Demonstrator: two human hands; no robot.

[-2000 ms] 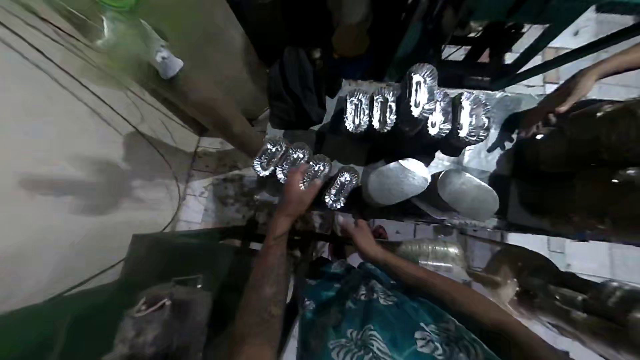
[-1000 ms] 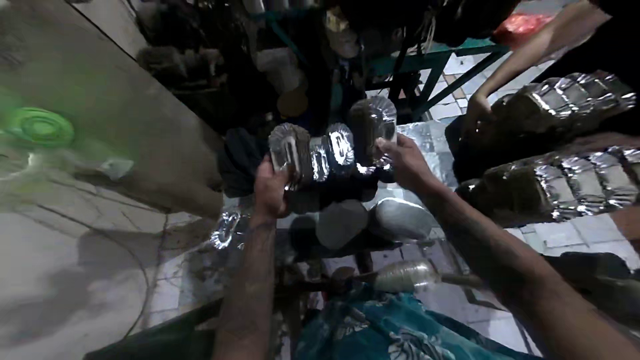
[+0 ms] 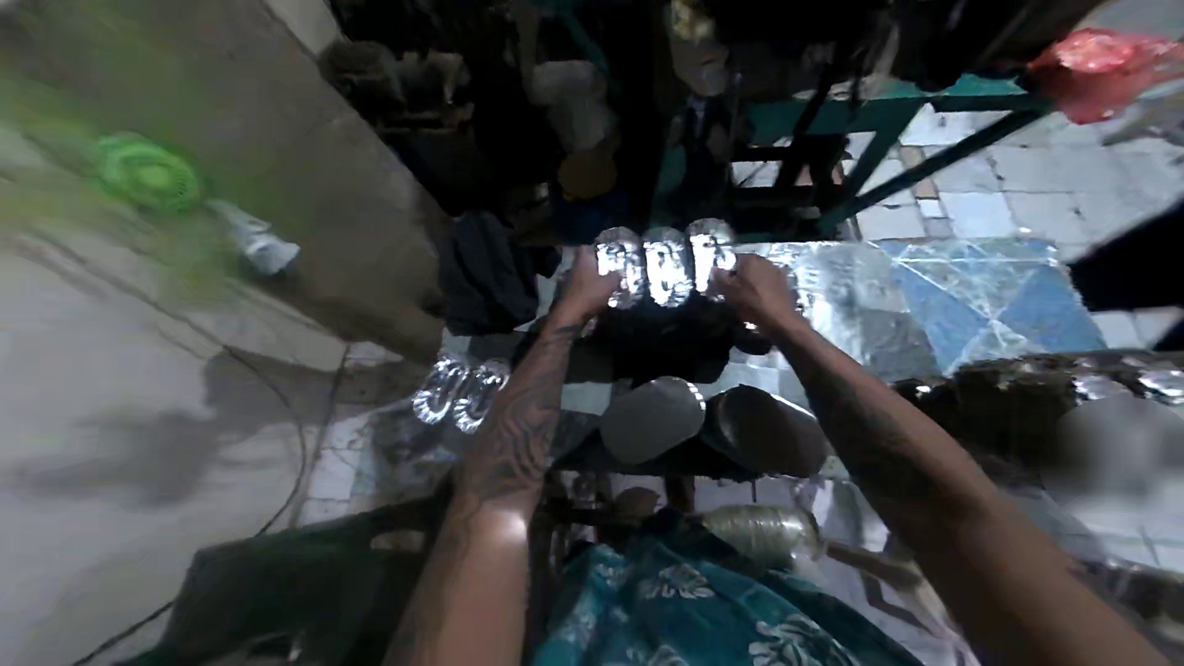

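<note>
Three shiny foil molds with fluted rims (image 3: 667,267) stand side by side at the far edge of a tiled work surface (image 3: 999,301). My left hand (image 3: 589,282) grips the left one of this row. At the right one, my right hand (image 3: 751,282) has its fingers on the lower right side; whether they close on it is unclear. Nearer to me lie two oval-ended metal pieces, a pale one (image 3: 653,420) and a darker one (image 3: 768,430). Two more fluted foil molds (image 3: 460,392) rest on the left, beside my left forearm.
A green metal frame (image 3: 888,153) stands beyond the work surface. A red plastic bag (image 3: 1096,74) is at the top right. Dark cloth (image 3: 488,273) hangs left of my left hand. A wall (image 3: 139,370) bounds the left side. More foil pieces (image 3: 1115,379) lie at the right.
One second ago my hands held foil molds apart and nearer to me; now both are closer together at the far edge row. The other person's arm at the right has gone from view.
</note>
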